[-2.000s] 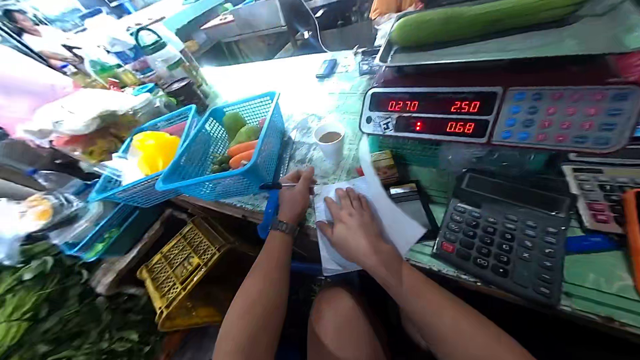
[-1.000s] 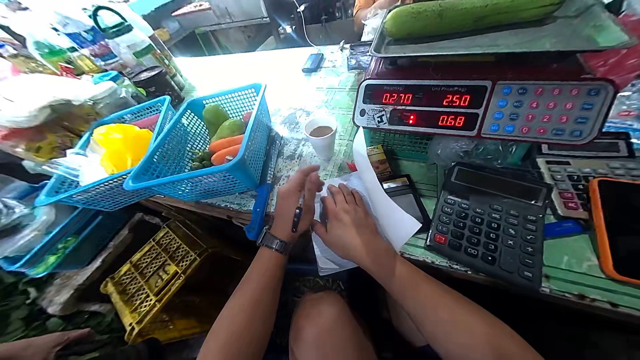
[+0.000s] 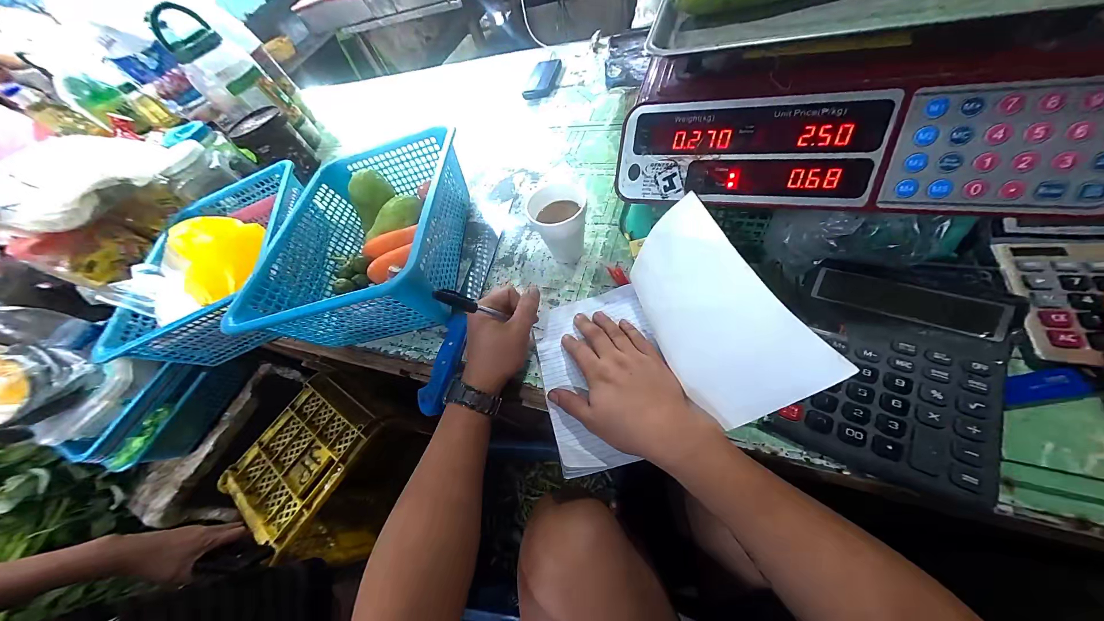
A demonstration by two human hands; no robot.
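Observation:
My left hand [image 3: 503,339], with a dark watch on its wrist, grips a pen [image 3: 470,304] at the left edge of a lined notebook [image 3: 569,336]. The pen slants, its black end pointing left; its writing tip is hidden. Spread flat on the lined page is my right hand [image 3: 625,379], holding nothing. A blank white sheet [image 3: 733,319] curls up to the right of that hand and overlaps a corner of the large black calculator [image 3: 914,379]. A white cup of brown drink [image 3: 559,226] stands behind the notebook. Beside my left wrist lies a blue-handled knife [image 3: 445,366].
Blue baskets [image 3: 345,306] of vegetables stand left on the worn table [image 3: 595,121]. A red digital scale [image 3: 759,147] is at the back right, a second calculator [image 3: 1056,293] at the right edge. Below left, another person's hand [image 3: 185,552] is at a yellow crate [image 3: 302,457].
The white sheet has fallen further over to the right, towards the black calculator. My left hand has turned, and the pen points more sideways. Another person's hand has come to the yellow crate.

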